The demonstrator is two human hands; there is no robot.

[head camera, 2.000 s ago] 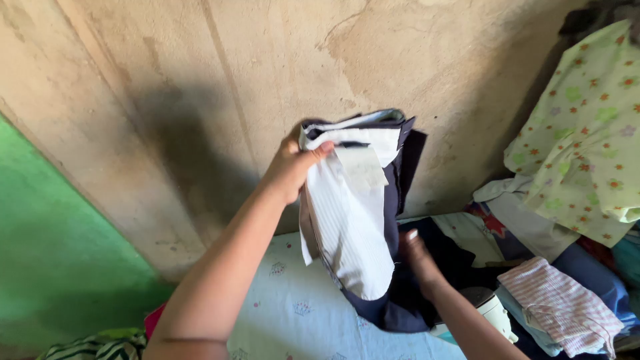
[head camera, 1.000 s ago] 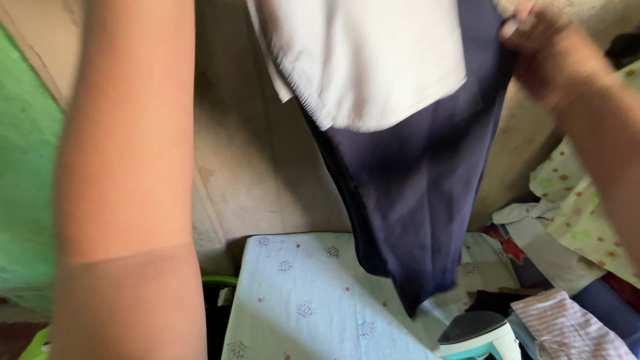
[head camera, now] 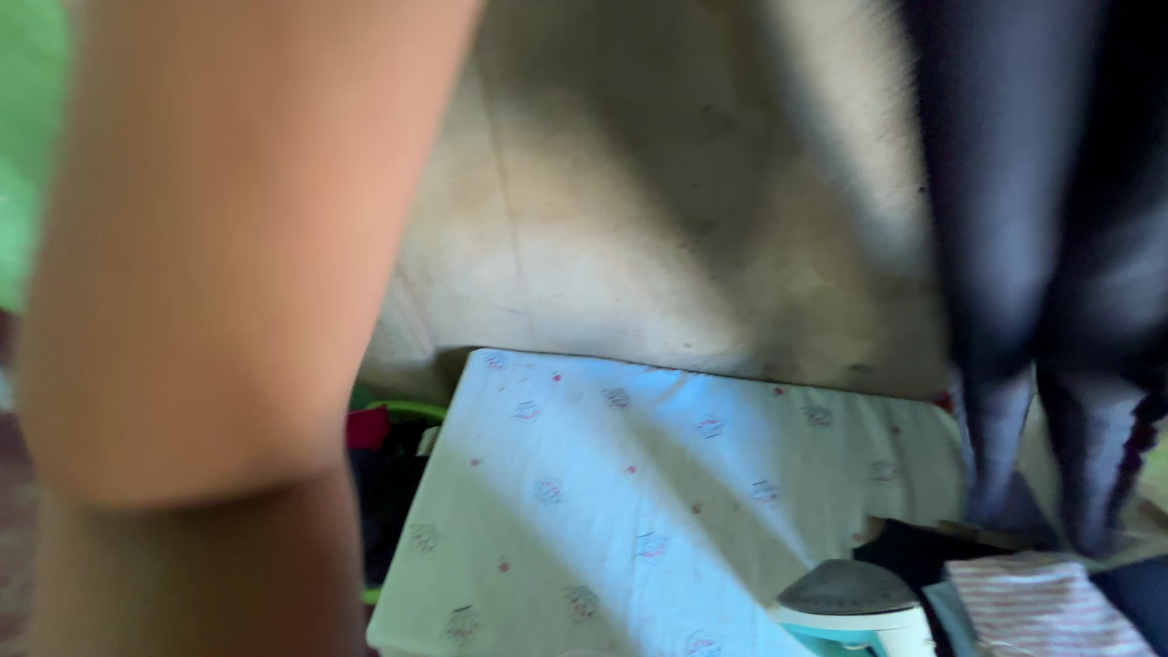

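Note:
My left forearm and elbow rise large and blurred along the left side of the view; the left hand is above the frame, out of sight. My right hand is not visible either. A dark navy garment hangs down at the right, blurred, its narrow lower ends near the folded clothes. What holds it up lies outside the view. Below, a light cloth with small printed motifs covers a flat padded surface. On its near right part a white and teal clothes iron rests with its grey soleplate turned up.
A pink and white striped folded cloth and dark cloth lie right of the iron. A green-rimmed basket with dark and red clothes stands left of the padded surface. A stained beige wall rises behind.
The navy garment, held between both hands two seconds ago, has been raised and has moved to the right. The pale part that hung with it is out of view. Both hands have left the view.

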